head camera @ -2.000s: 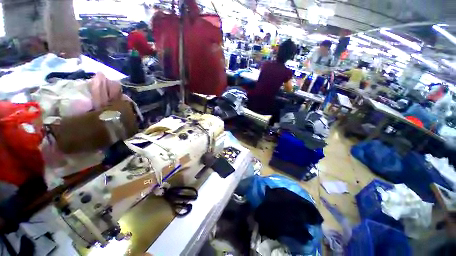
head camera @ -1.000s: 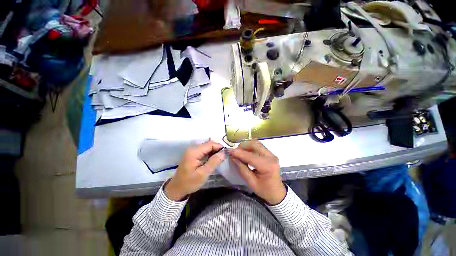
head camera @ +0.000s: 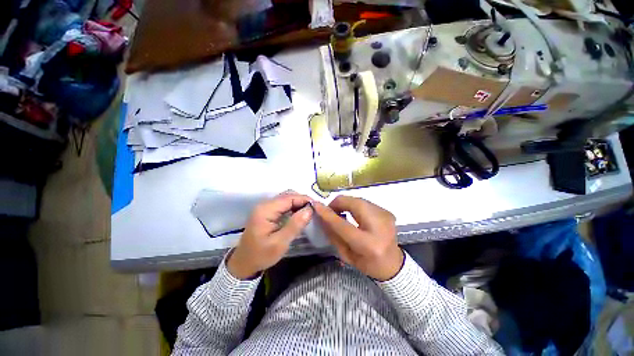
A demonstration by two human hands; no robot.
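My left hand (head camera: 272, 233) and my right hand (head camera: 361, 235) meet at the table's front edge, left of and below the lit needle area. Their fingertips pinch a pale grey cut panel with a dark edge (head camera: 318, 233) between them; part of it hangs below the fingers. A longer pale grey panel with a black edge (head camera: 226, 211) lies flat on the table and runs under my left hand. Whether the two panels are joined is hidden by my fingers. The sewing machine's needle area (head camera: 354, 156) is lit, with no cloth visible under it.
A loose pile of grey and black cut pieces (head camera: 201, 125) lies at the back left. Black scissors (head camera: 467, 161) lie right of the needle. A blue pen (head camera: 511, 110) rests against the machine. A dark box of small shiny parts (head camera: 599, 158) sits far right. A blue bag (head camera: 587, 261) stands below.
Since two seconds ago the view has swung from the room down to the table. Over the last second both hands keep pinching the panel; my right hand's fingers have shifted slightly.
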